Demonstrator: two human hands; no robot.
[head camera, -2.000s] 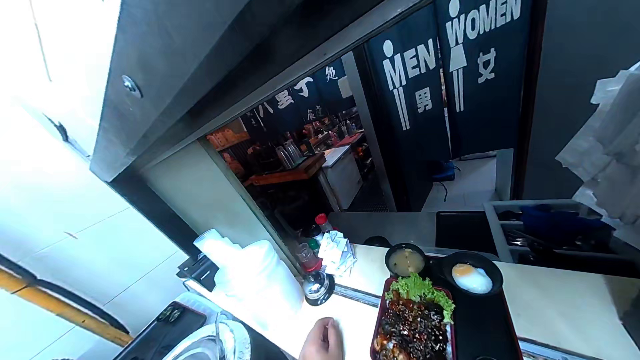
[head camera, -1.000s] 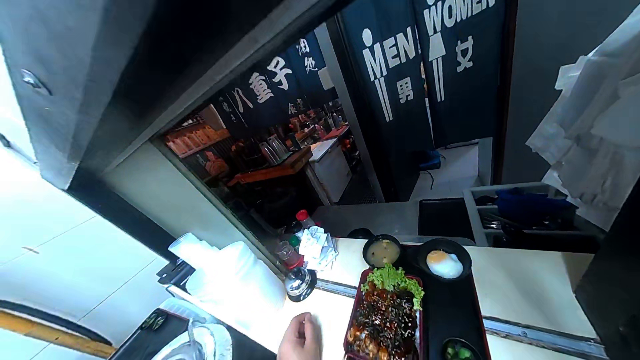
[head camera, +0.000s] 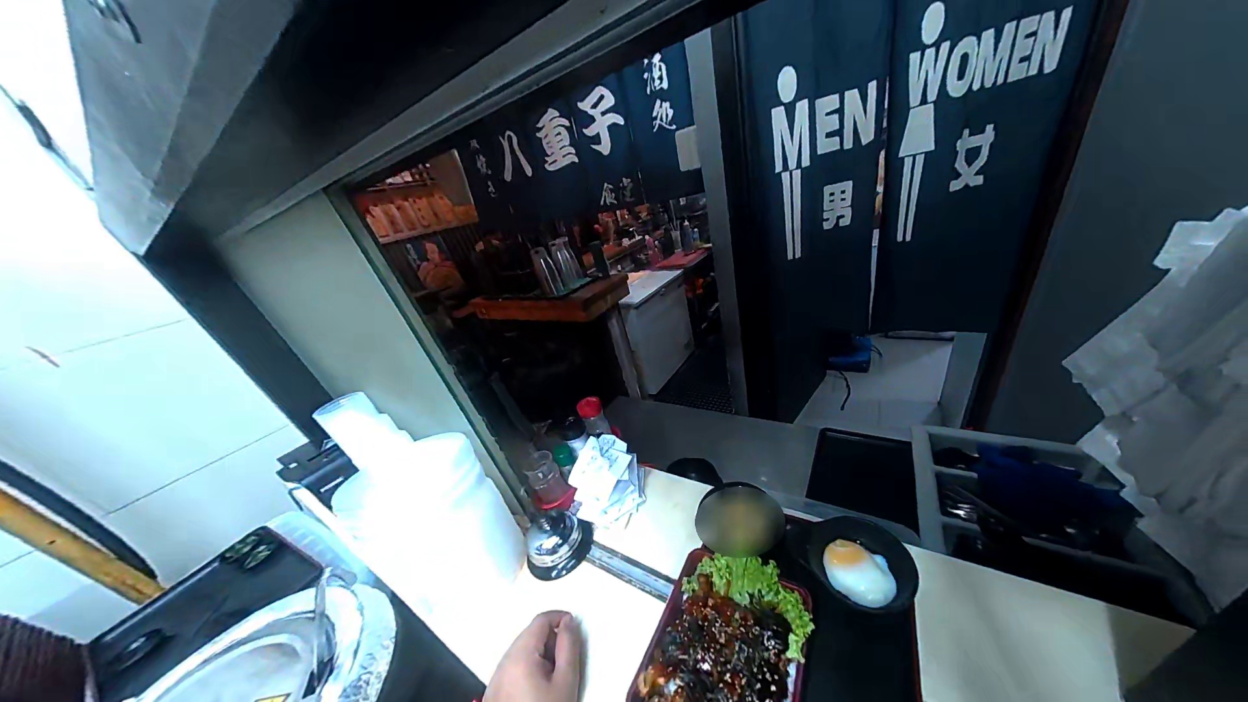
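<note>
Loosely curled, my left hand rests on the white counter at the bottom middle, left of the tray, and I see nothing in it. My right hand is outside the view. A black tray carries a red-rimmed box of glazed meat with sesame seeds and green lettuce. Behind the box stands a bowl of soup. To its right is a black bowl with a soft-cooked egg. A metal call bell stands just beyond my left hand.
Stacked white containers stand left of the bell. Crumpled paper slips and sauce bottles are behind it. A cutlery holder sits at the right. Hanging white bags and a dark overhead frame border the opening.
The view has shifted somewhat. My left hand remains at the counter beside the tray. No object has plainly moved.
</note>
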